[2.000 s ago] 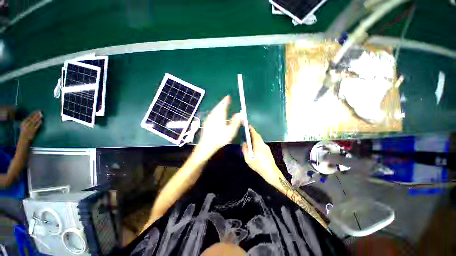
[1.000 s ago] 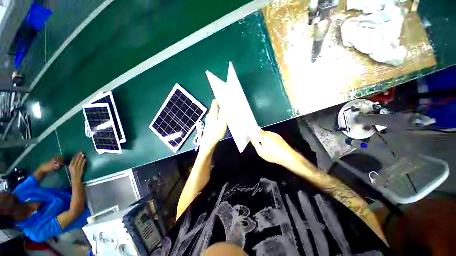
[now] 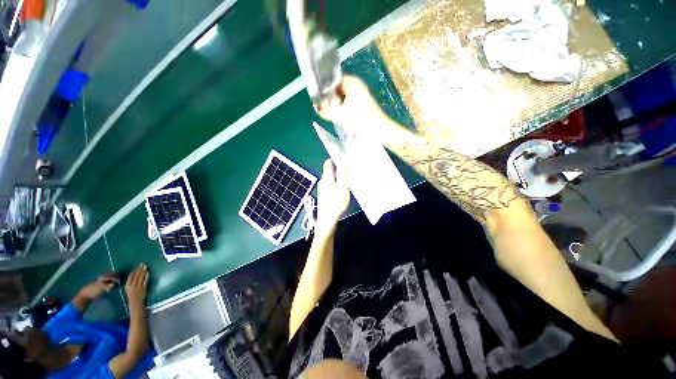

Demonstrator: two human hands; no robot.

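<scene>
My left hand (image 3: 333, 194) holds a plain white panel back (image 3: 376, 181) by its left side, tilted above the bench's front edge. A second white edge shows at its left, so it may be two pieces. My right hand (image 3: 348, 100) is closed on a grey glue gun (image 3: 324, 66) with a thick pale hose, over the upper part of the panel back. The gun is blurred and its tip is hard to make out. A solar panel (image 3: 278, 197) with dark gridded cells lies face up left of my left hand, its white cable beside it.
Two overlapping panels (image 3: 175, 225) lie farther left on the green bench (image 3: 229, 168). A tan glue board (image 3: 445, 81) with a crumpled white rag (image 3: 535, 41) is at the right. A co-worker in blue (image 3: 96, 344) has hands at the bench's left edge. A round stool (image 3: 535, 169) stands below right.
My right hand has left the panel back, moved up and taken hold of the glue gun, which no longer rests over the board. My left hand still holds the panel back. The view has turned.
</scene>
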